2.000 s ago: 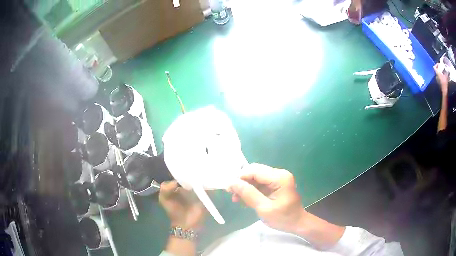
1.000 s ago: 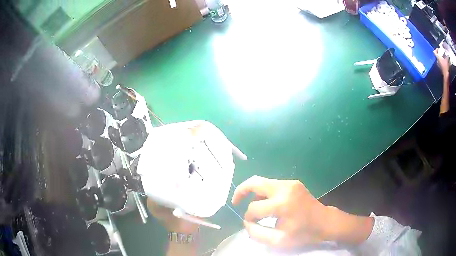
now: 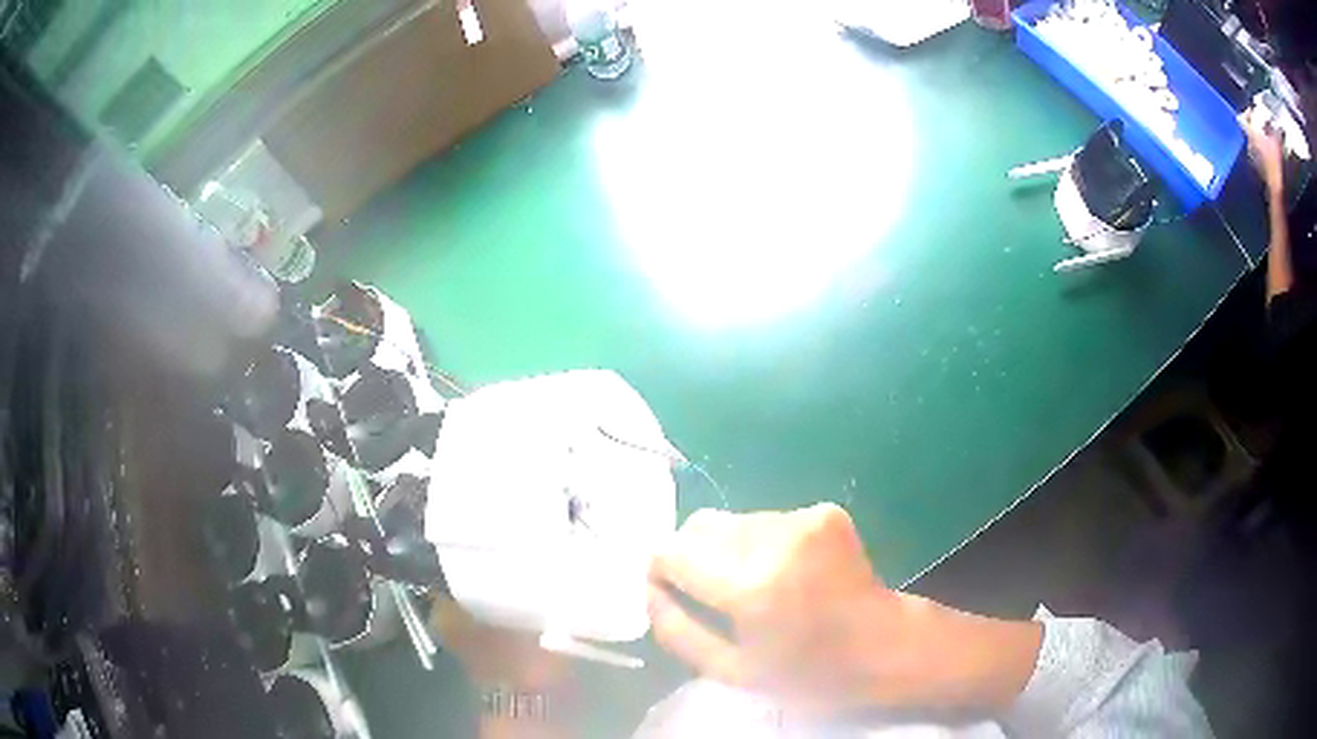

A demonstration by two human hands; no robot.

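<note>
A white camera base housing (image 3: 535,505) is held up over the bench, its closed face with a small dark central hole towards me. My left hand (image 3: 498,650) is partly hidden below and behind the housing and supports it. My right hand (image 3: 787,592) is at the housing's right edge with its fingers pinched together; what lies between the fingertips is hidden. A thin wire (image 3: 643,442) curves across the upper right of the face and out past its edge. A white antenna (image 3: 592,648) sticks out at the bottom.
Grouped units (image 3: 379,401) stand in rows at left. A waiting unit (image 3: 1101,202) stands at right beside a blue parts bin (image 3: 1222,162) with small white parts. Another person's hand (image 3: 1265,152) is at far right. A clear bottle (image 3: 602,44) and cardboard panel (image 3: 419,108) are at the back.
The housing has turned and its hole now shows more clearly. My right hand left its edge, then moved back against it. The wire now curves over the face's upper right.
</note>
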